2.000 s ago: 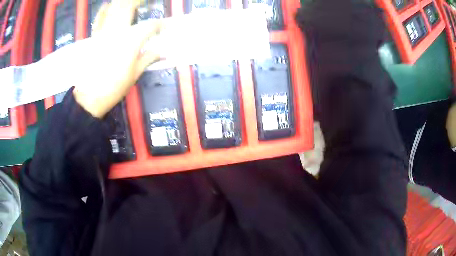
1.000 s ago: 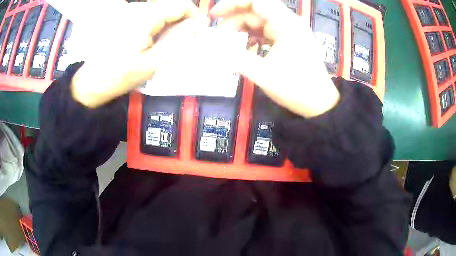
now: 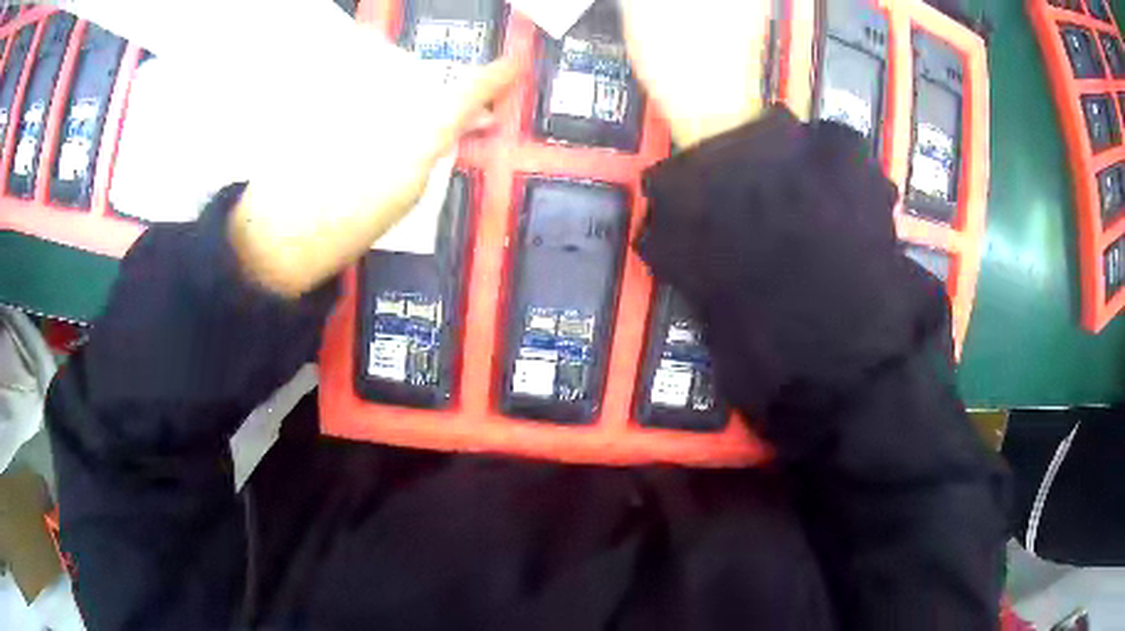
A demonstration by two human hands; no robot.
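Note:
My left hand (image 3: 370, 148) holds a glaring white label sheet (image 3: 185, 136) over the upper left of the red foam tray (image 3: 494, 441). A piece of the sheet hangs below my fingers over a phone. My right hand (image 3: 697, 62) is at the top edge of the picture, overexposed, with its fingers cut off, so what it holds cannot be told. Phones without back covers (image 3: 561, 302) lie in the tray slots, with white labels (image 3: 534, 377) beside silver parts on their lower ends. My right sleeve partly covers the lower right phone.
Another red tray of phones (image 3: 975, 136) lies to the right on the green table (image 3: 1024, 271), with a further tray (image 3: 1092, 173) at the far right. A filled tray (image 3: 49, 228) stands at the left. Dark clothing of another person (image 3: 1079, 493) shows at the lower right.
My hands have moved apart. My right hand has moved up and right, and my left hand now holds the sheet lower at the left. More of the tray's middle phones shows.

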